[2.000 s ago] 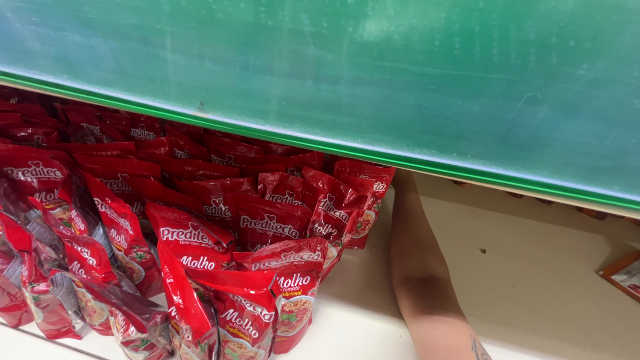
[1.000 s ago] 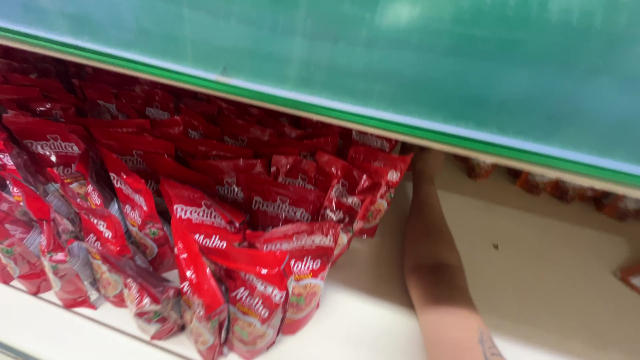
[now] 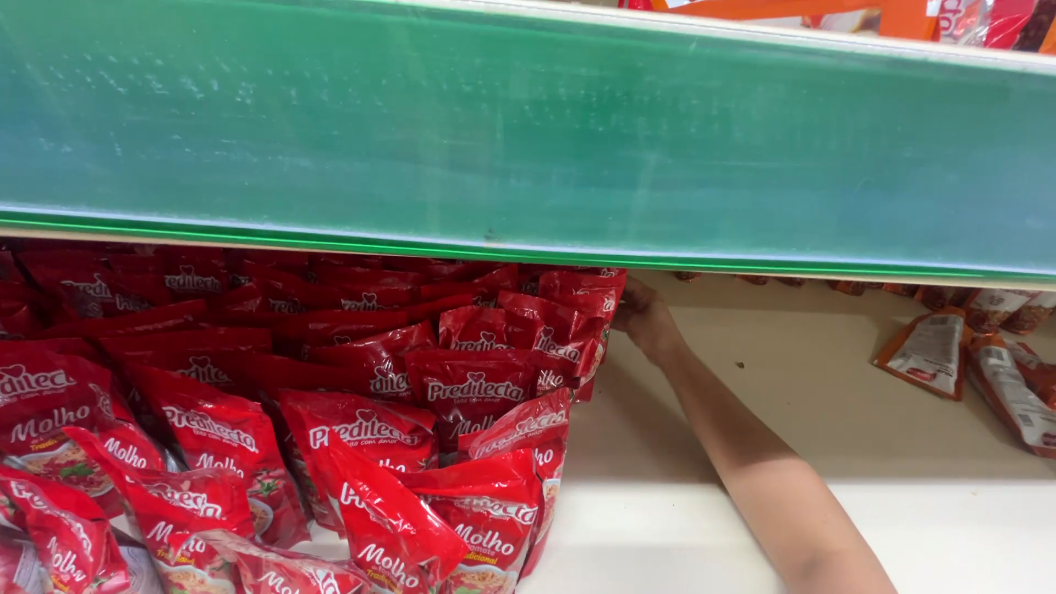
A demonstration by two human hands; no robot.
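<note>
Rows of red Predilecta tomato sauce pouches [image 3: 478, 392] stand close together on a white shelf [image 3: 652, 528]. My right hand [image 3: 648, 318] reaches deep under the shelf above, at the right side of the back pouches. Its fingers are at the edge of a rear red pouch [image 3: 590, 289], partly hidden behind it, so whether they grip it cannot be told. The forearm crosses the shelf from the lower right. My left hand is not in view.
A green shelf-edge strip [image 3: 528, 140] spans the view above the pouches. At the right, orange and white pouches lie flat [image 3: 928, 355], with more orange pouches [image 3: 1002, 305] behind them. Orange packages [image 3: 792, 10] sit on the upper shelf.
The view has shifted, bringing the hand at the rear pouches and the flat orange pouches into sight. Earlier, the shelf edge hid the hand.
</note>
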